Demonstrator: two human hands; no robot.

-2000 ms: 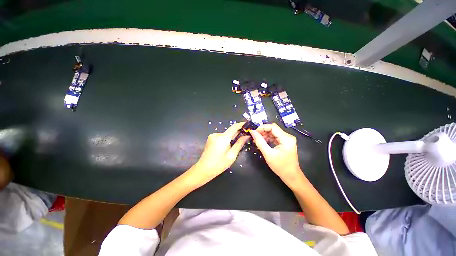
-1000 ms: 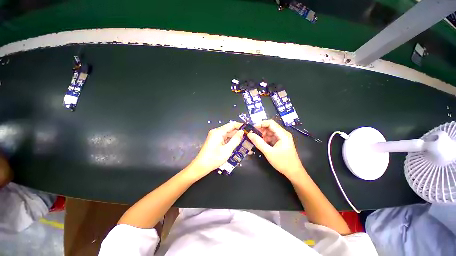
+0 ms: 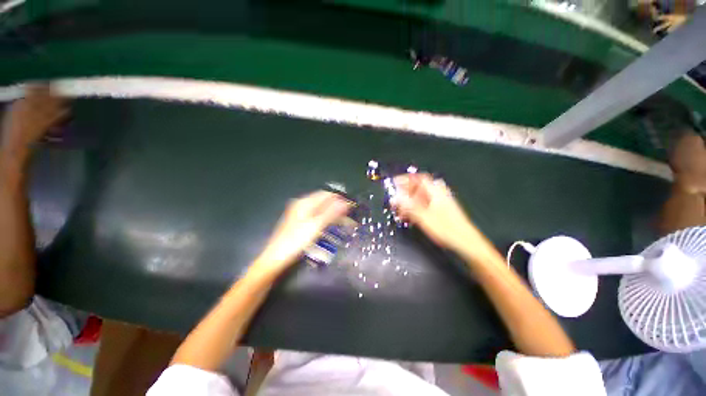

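My left hand [image 3: 306,220] is slightly blurred and holds a blue circuit board [image 3: 327,244], tilted, with its silver end towards me. My right hand [image 3: 424,203] is over the other boards, fingertips at a blue-and-white board [image 3: 389,186] it partly covers; whether it grips that board is unclear. A small black-and-white module [image 3: 373,167] shows beyond the board's top end, and another white-tipped module [image 3: 412,169] shows just above my right hand. Many tiny white parts [image 3: 375,244] lie scattered on the dark green mat between my hands.
A white fan [image 3: 563,276] stands at right with its cord beside it. Another person's arm [image 3: 19,170] reaches over the mat at far left; another arm [image 3: 685,186] is at far right. A board [image 3: 453,71] lies on the green belt beyond the pale raised edge [image 3: 310,107].
My hands have moved apart, the left keeping the board and the right over the others. The far-left board is no longer visible there. Neighbouring arms have appeared. The view has shifted, exposing more scattered white parts.
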